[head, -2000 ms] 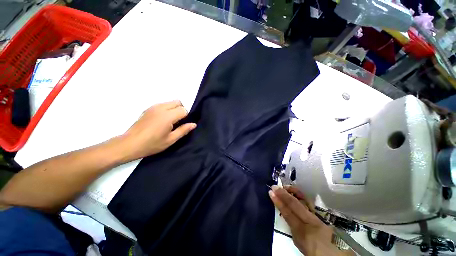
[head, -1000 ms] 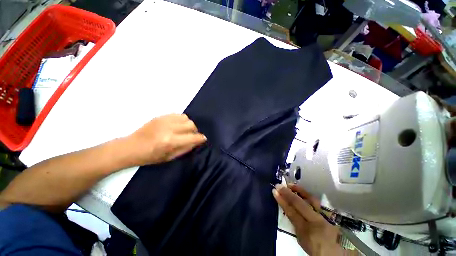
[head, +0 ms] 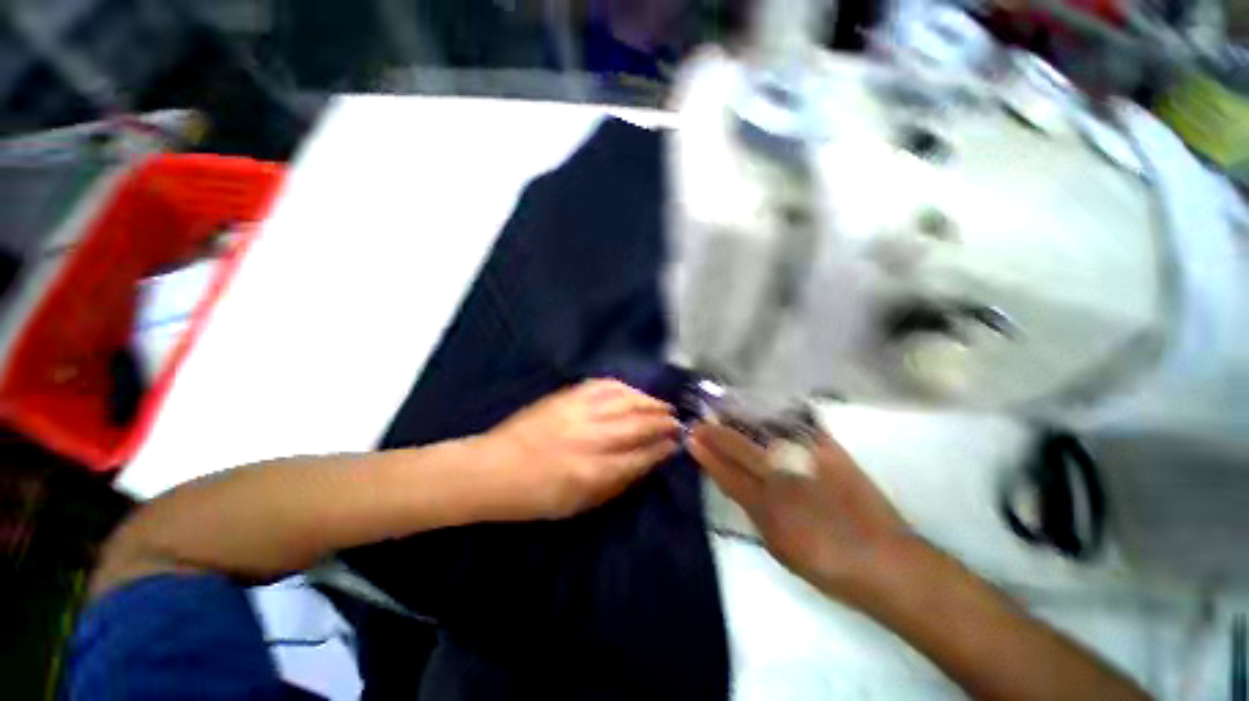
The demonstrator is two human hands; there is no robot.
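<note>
The dark garment panel [head: 548,274] lies on the white table and hangs over its front edge. My left hand [head: 589,445] has its fingers closed on the cloth beside the needle area. My right hand [head: 788,500] meets it from the right, fingertips together at the cloth's right edge. The fingertips of both hands nearly touch. The white sewing machine head [head: 931,247] stands just behind and right of my hands. The picture is blurred, so the needle, the presser foot and what exactly the fingertips pinch cannot be made out.
A red plastic basket [head: 55,356] with a white packet [head: 171,308] in it stands at the table's left corner. The white table [head: 370,233] has its front edge under my left forearm. A black looped item [head: 1055,493] lies right of my right hand.
The view has shifted and the machine head looks larger and nearer. My left hand has moved right across the panel to my right hand. The panel's upper right part is now hidden behind the head.
</note>
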